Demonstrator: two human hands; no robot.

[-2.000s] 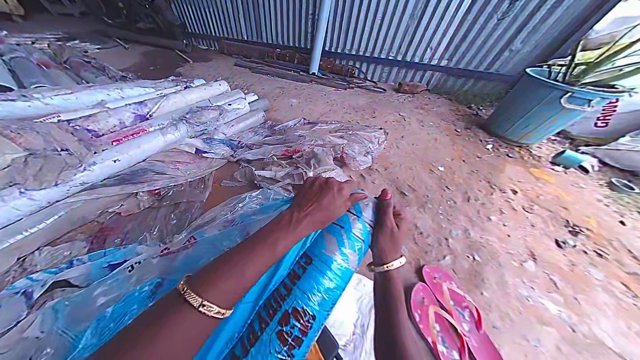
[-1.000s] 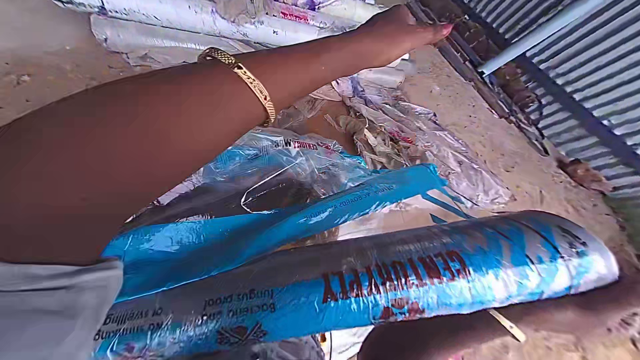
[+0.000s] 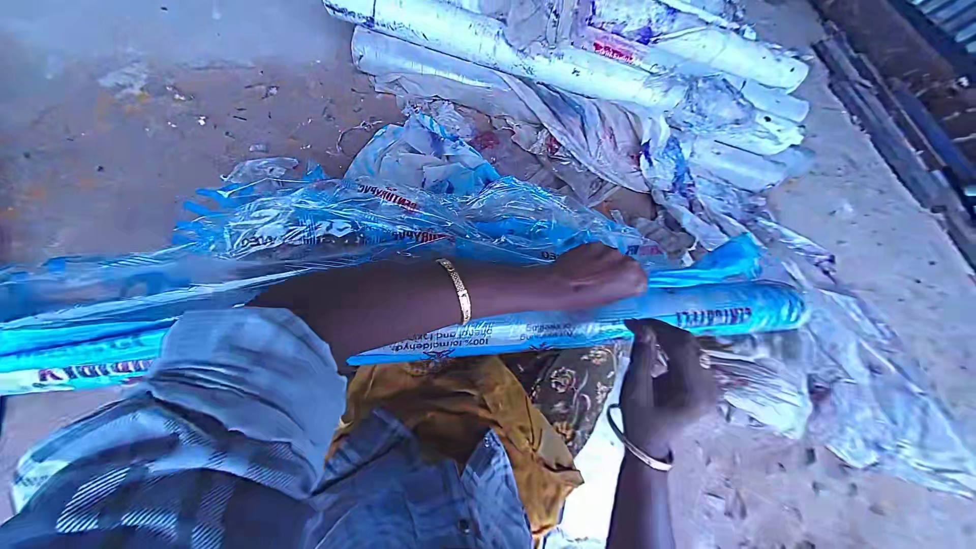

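Note:
A long roll in blue printed plastic film [image 3: 732,309] lies crosswise in front of me, its rounded end at the right. My left hand [image 3: 598,273], a gold bracelet on its wrist, is curled on film along the roll's far side. At the near edge is my right hand [image 3: 667,377], with a bangle on its wrist; its thumb side touches the roll, and blur hides whether its fingers grip. Loose clear and blue film [image 3: 473,210] lies crumpled beyond the roll. A folded flap of blue film [image 3: 724,263] shows past my left hand.
White plastic-wrapped rolls [image 3: 595,76] are stacked on the dirt floor ahead. Crumpled clear sheeting [image 3: 862,381] spreads at the right. Long dark bars [image 3: 884,130] lie near the corrugated metal wall [image 3: 949,19]. Brown cloth [image 3: 457,404] covers my lap under the roll.
My left hand, raised away from the roll one second ago, has come down onto the film. My right hand has moved from the roll's end to its near edge. The view has swung.

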